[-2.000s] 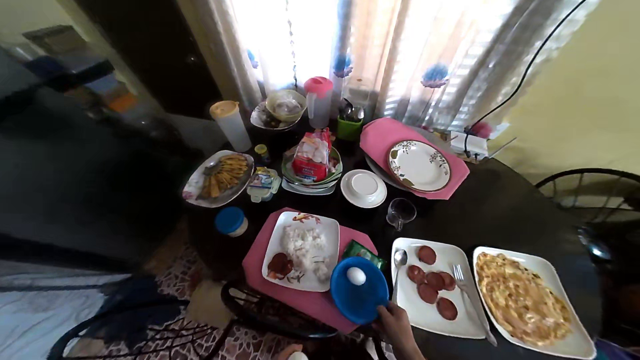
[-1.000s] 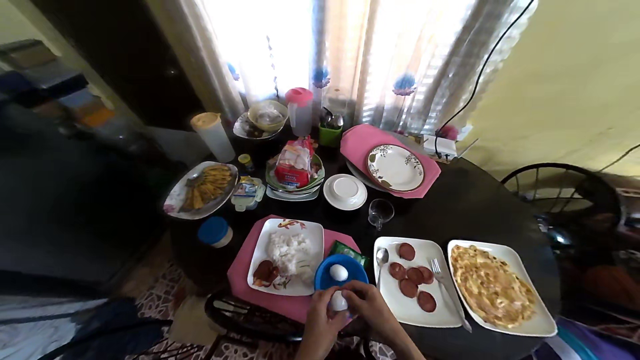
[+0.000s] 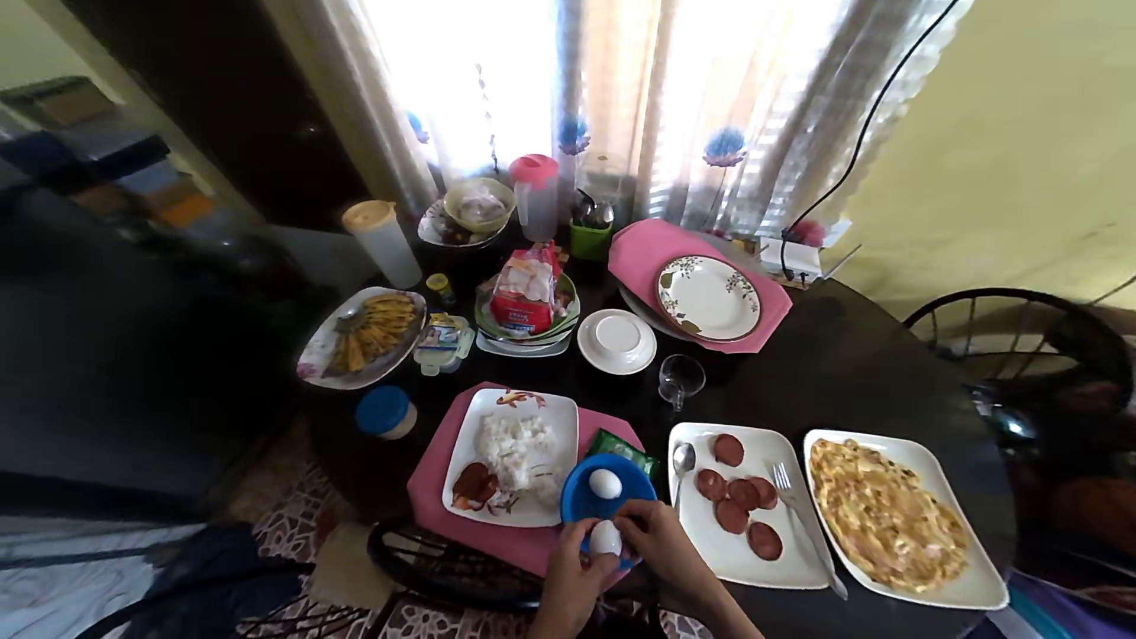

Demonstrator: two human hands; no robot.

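Note:
A white egg [image 3: 605, 538] is held in my left hand [image 3: 572, 568] over the near edge of a blue bowl [image 3: 581, 501]. The fingertips of my right hand [image 3: 652, 541] touch or nearly touch that egg's right side. Another white egg [image 3: 605, 484] lies in the bowl. Left of the bowl, a square white plate [image 3: 565, 417] holds white rice [image 3: 515, 448] and reddish food [image 3: 475, 485] on a pink placemat [image 3: 432, 470]. A green packet [image 3: 621, 448] lies behind the bowl.
Right of my hands are a plate of round meat slices [image 3: 732, 515] with a spoon [image 3: 682, 461] and fork [image 3: 803, 524], and an omelette platter [image 3: 985, 586]. Farther back stand a glass cup [image 3: 682, 377], stacked saucers [image 3: 617, 342] and a red bread bag [image 3: 524, 293]. A chair [image 3: 1021, 297] stands at right.
Two seconds ago one hand was at the blue bowl's rim; now both hands are together at an egg over its near edge. One egg remains inside the bowl.

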